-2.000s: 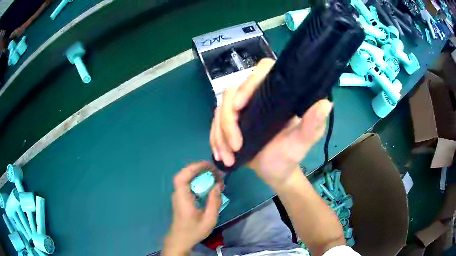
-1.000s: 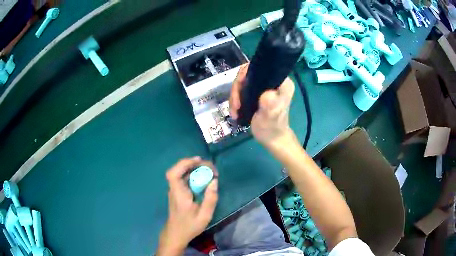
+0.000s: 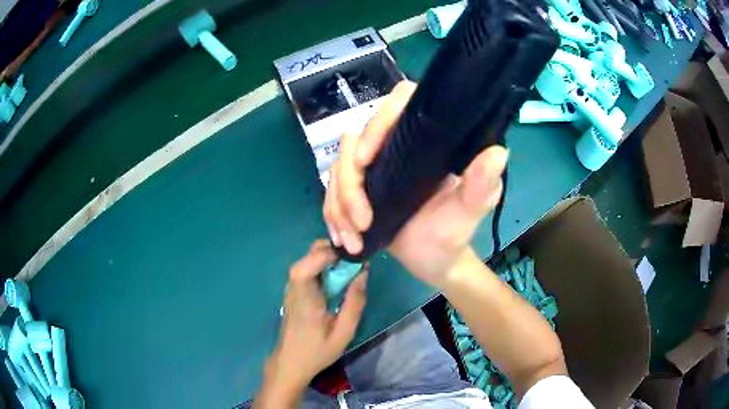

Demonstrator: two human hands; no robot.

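Observation:
My right hand is closed round a thick black electric screwdriver, which slants down to the left. My left hand holds a teal plastic housing upright in its fingers, with mostly the round end showing. The screwdriver's narrow end is over the housing; its tip is hidden by my right fingers, so contact cannot be told. The screw feeder stands behind my right hand, which covers its front part. Its open top bin shows dark contents.
A teal housing pile lies at bench left and a larger heap at right. One housing lies on the dark conveyor beyond the pale rail. An open carton of teal parts stands beside my lap. A person's arm shows top left.
The screwdriver has moved from above the feeder's front down and left to the housing in my left hand. The housing on the conveyor has shifted right and away.

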